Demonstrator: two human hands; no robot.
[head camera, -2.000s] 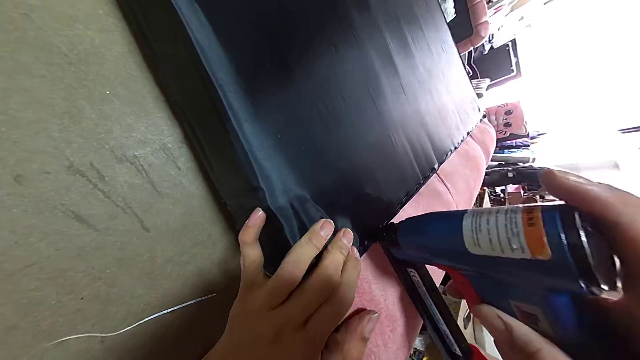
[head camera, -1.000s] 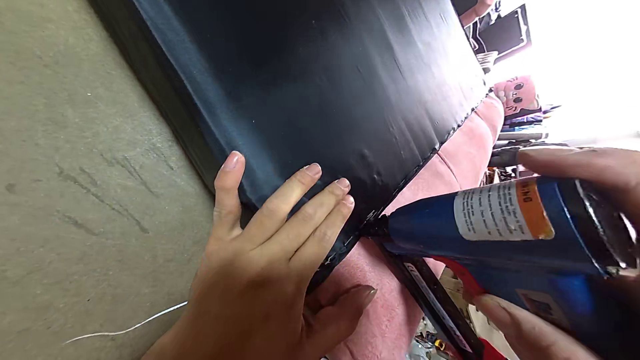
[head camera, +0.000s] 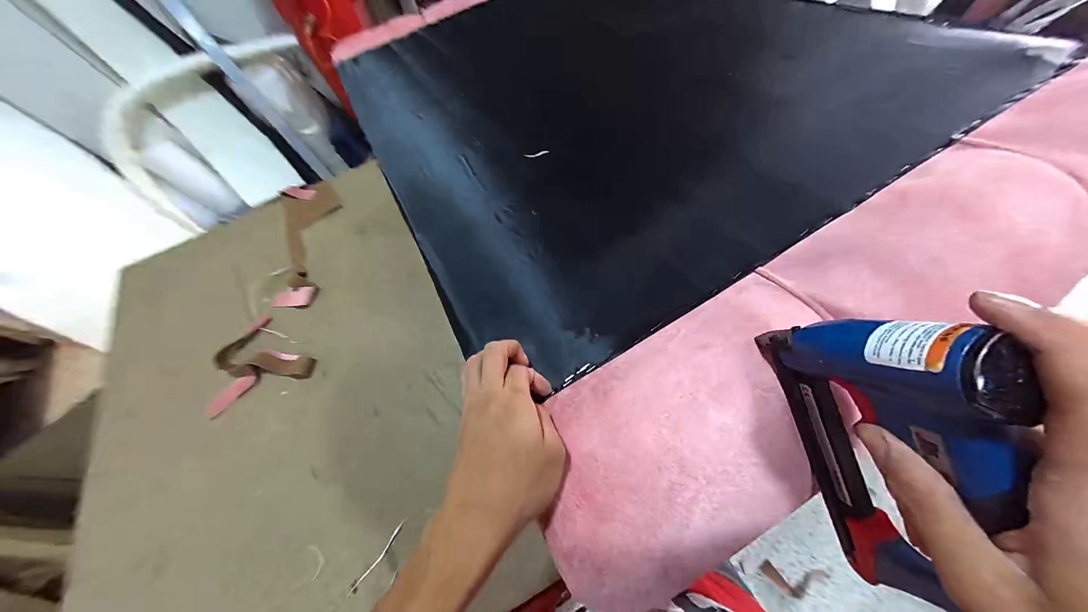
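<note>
A blue pneumatic stapler with black and red parts (head camera: 875, 365) is in my right hand (head camera: 1003, 476); its black nose is over the pink upholstery, apart from the stapled seam. My left hand (head camera: 501, 425) has its fingers curled at the near corner of the black lining fabric (head camera: 646, 187), pinching or folding its edge. The fingertips are partly hidden, so the held part is hard to see. Staples (head camera: 582, 371) show beside that hand, and a row of them follows the lining's edge. Pink upholstery (head camera: 680, 442) hangs along the right side of the upholstered piece.
The piece lies on a worktable with a tan top (head camera: 357, 459). Pink and brown fabric scraps (head camera: 280, 364) lie at the table's left, and a loose thread (head camera: 376, 559) is near its front. Behind the table are a red object (head camera: 319, 34) and a white curved frame (head camera: 127, 110).
The stapler has come away from the lining's edge. My left hand has gone from lying flat with spread fingers to curling at the corner. The view has swung widely.
</note>
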